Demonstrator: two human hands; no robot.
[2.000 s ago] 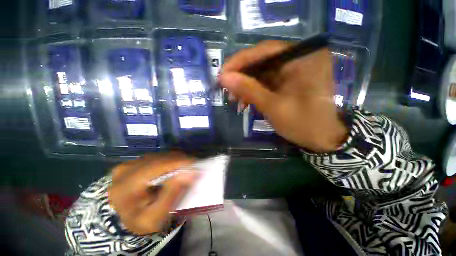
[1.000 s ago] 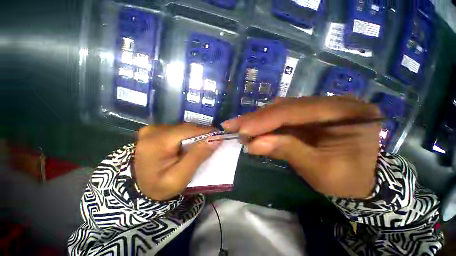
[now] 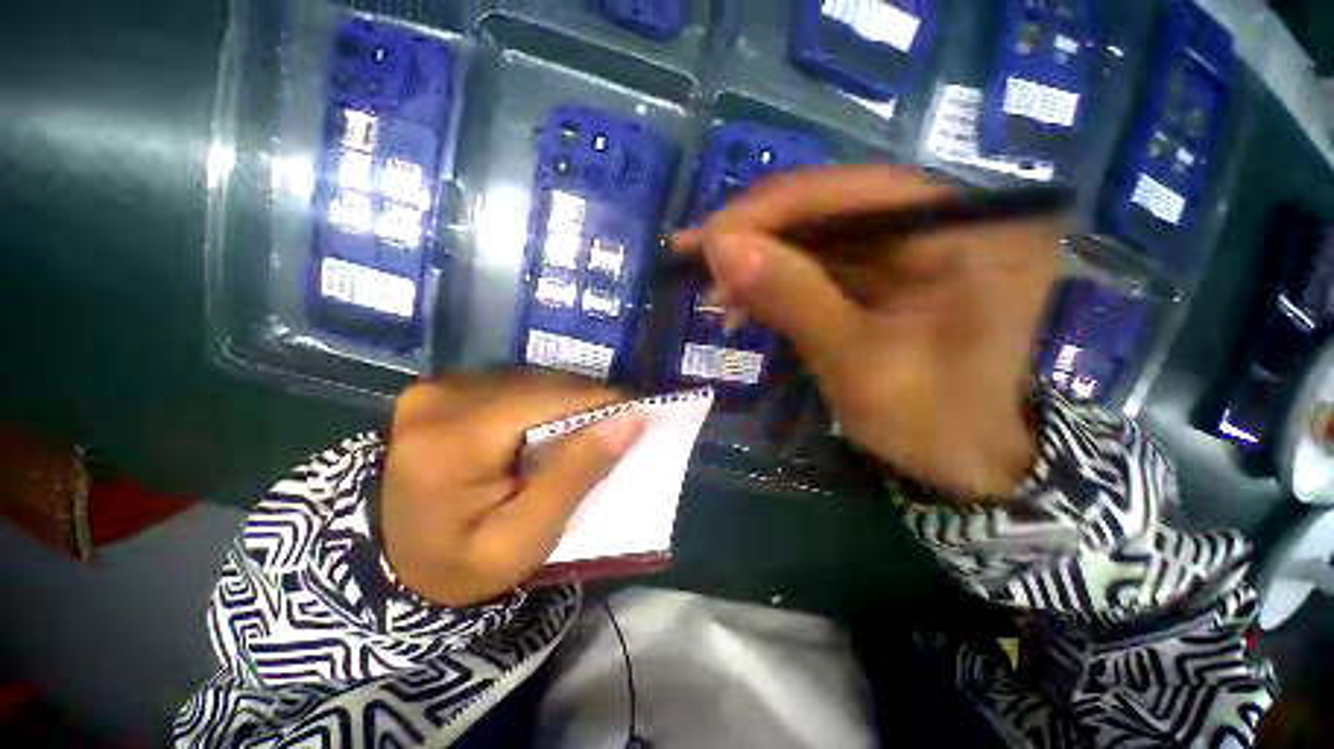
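My left hand (image 3: 490, 490) pinches a white label sheet (image 3: 637, 476) with a toothed top edge and a dark red band at its lower end. My right hand (image 3: 892, 315) holds dark tweezers (image 3: 936, 217) like a pen, blurred. Its fingertips and the tool's tip are over the tray, at a blue phone (image 3: 746, 154) partly hidden under the hand. Whether the tip touches the phone or holds a label cannot be told. Another open-backed blue phone (image 3: 593, 220) lies just left of it. The phones lie in pockets of a clear blister tray (image 3: 490, 315).
More blue phones lie in the tray, one at the left (image 3: 378, 183) and one at the upper right (image 3: 1175, 125). A black handset or case (image 3: 1273, 329) and round white fan bases (image 3: 1312, 439) are at the right edge. The dark green workbench (image 3: 103, 234) shows at the left.
My right hand has moved up and away from the label sheet to over the phones. My left hand still holds the sheet near the same place.
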